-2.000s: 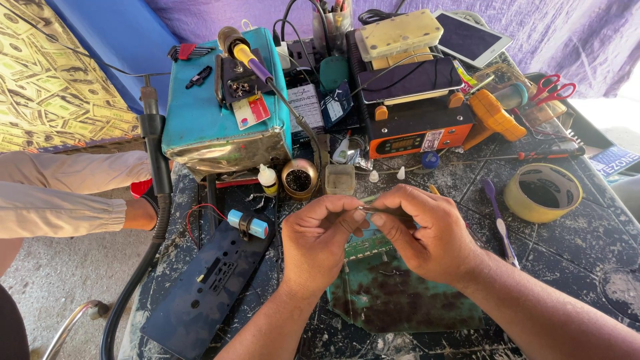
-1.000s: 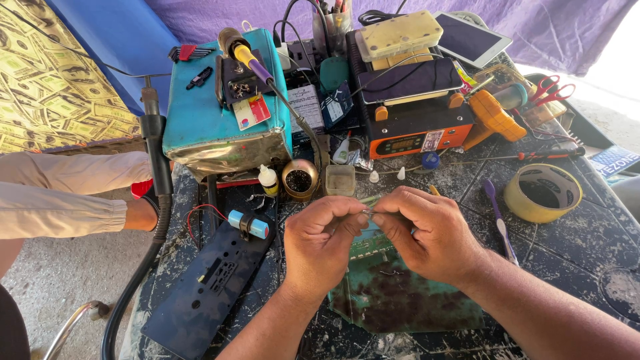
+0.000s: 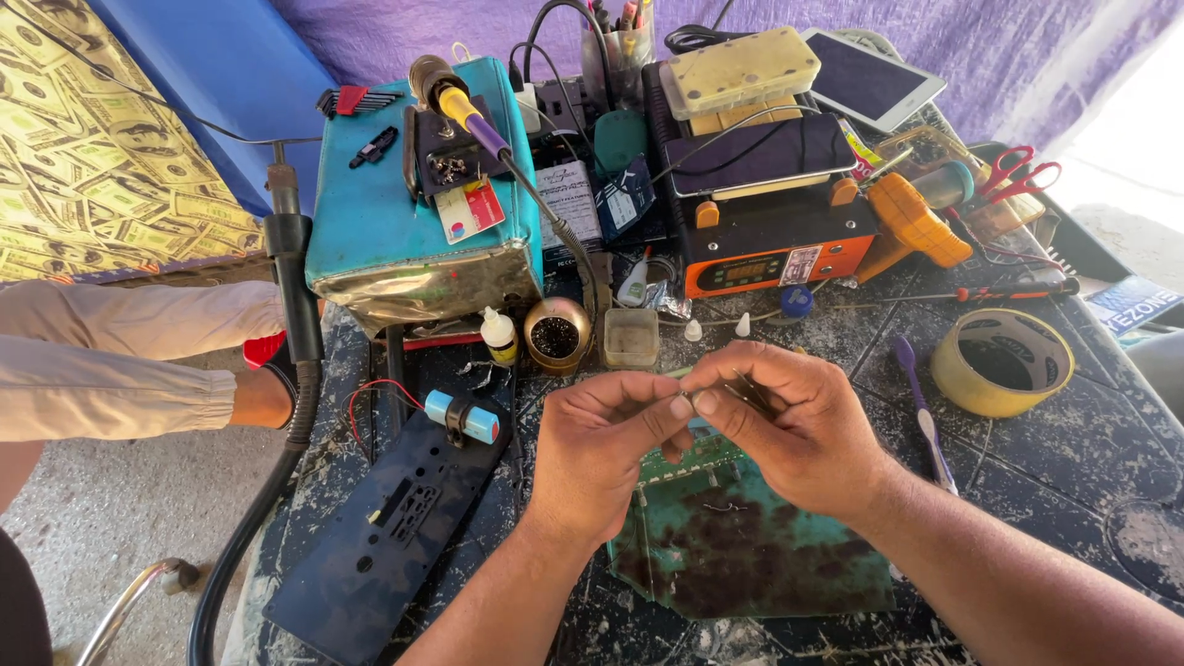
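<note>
Both hands meet fingertip to fingertip above a green circuit board (image 3: 689,465), which lies on a stained green mat (image 3: 749,555). My left hand (image 3: 601,444) pinches a tiny piece, too small to identify, between thumb and forefinger. In my right hand (image 3: 795,425) a thin metal tool, perhaps tweezers (image 3: 751,390), shows between the fingers, its tip near the left thumb. The hands hide part of the board. A short bit of wire (image 3: 724,507) rests on the mat. To the left lies a black plastic panel (image 3: 370,555) with a blue cylindrical cell (image 3: 462,417) on it.
Behind the hands stand a small clear box (image 3: 631,339), a brass-coloured pot (image 3: 558,335), a dropper bottle (image 3: 499,336) and an orange-black station (image 3: 786,264). A soldering iron (image 3: 472,120) rests on a teal box (image 3: 356,213). Rightward are a toothbrush (image 3: 916,398), tape roll (image 3: 1002,361) and screwdriver (image 3: 1017,289). A person's legs (image 3: 120,370) show left.
My right hand's fingers have shifted slightly, and a thin metal tool now shows between them. Both hands stay together above the board. The objects on the table have not moved.
</note>
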